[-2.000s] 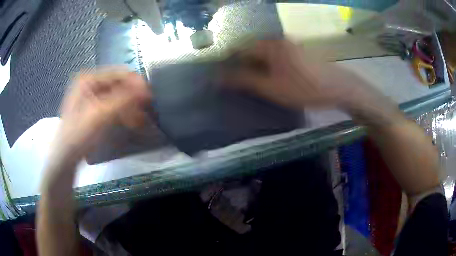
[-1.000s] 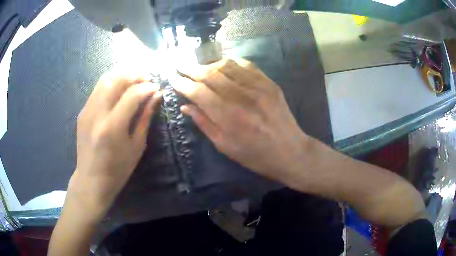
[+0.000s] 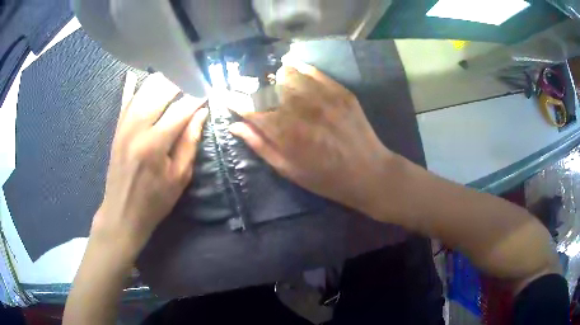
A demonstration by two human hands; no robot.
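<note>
A large dark grey garment panel [image 3: 70, 146] lies over the white table and hangs past its front edge. A narrow puckered zipper-like strip [image 3: 227, 168] runs down its middle, with a small pale bit at its lower end. Smooth dark lining [image 3: 273, 197] lies right of the strip. My left hand [image 3: 149, 152] presses flat left of the strip, fingertips by the lit presser foot [image 3: 219, 82]. My right hand [image 3: 318, 133] rests on the cloth right of the strip, thumb and fingertips near the foot. The needle is lost in glare.
The sewing machine head [image 3: 146, 38] overhangs the top centre. Scissors with an orange-yellow handle [image 3: 552, 109] lie in a tray at the right corner. A small yellow thing [image 3: 458, 44] is at the back right. A blue basket [image 3: 464, 285] shows below the table, lower right.
The blurred cloth from two seconds ago is now spread flat with the strip under the foot. Since one second ago, both hands have stayed beside the strip; the view has shifted slightly.
</note>
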